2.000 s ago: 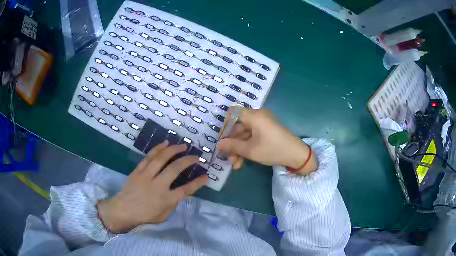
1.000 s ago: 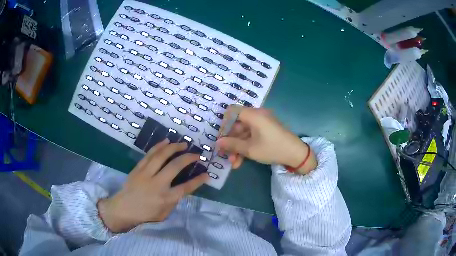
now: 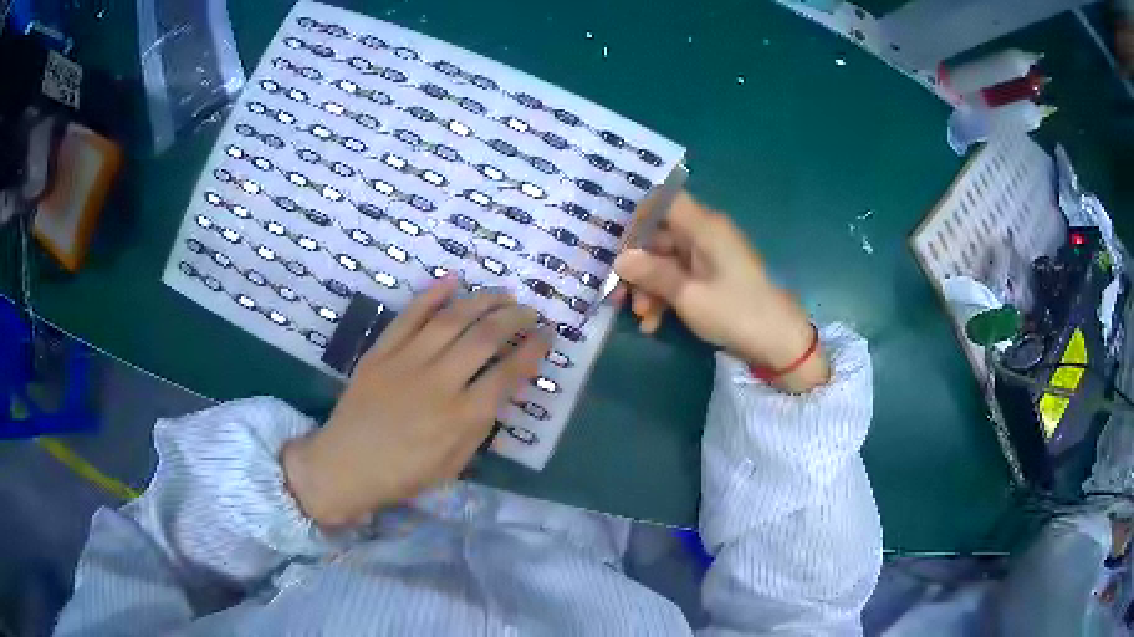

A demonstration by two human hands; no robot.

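The white tray (image 3: 199, 199) lies flat with rows of small dark components with white centres (image 3: 394, 162). My right hand (image 3: 715, 268) is at the tray's right edge, holding silver tweezers (image 3: 649, 212); their tips point down to a component near the right ends of the lower rows. Whether the tips hold a piece is too small to tell. My left hand (image 3: 417, 398) lies flat, fingers spread, over the tray's lower part and over the dark adhesive strips (image 3: 357, 330), which show left of the fingers. The rest of the strips is mostly hidden under this hand.
A clear-edged dark strip (image 3: 187, 69) lies at upper left, near an orange-framed block (image 3: 77, 199). At right are a second tray (image 3: 995, 193), a black device with a yellow label (image 3: 1062, 380), cables and a green-and-white cap (image 3: 992, 326). White and red bottles (image 3: 995, 85) stand far upper right.
My right hand and tweezers have moved right and up, away from the strips. My left hand has moved up and right, covering more of the strips and tray. The view has shifted slightly.
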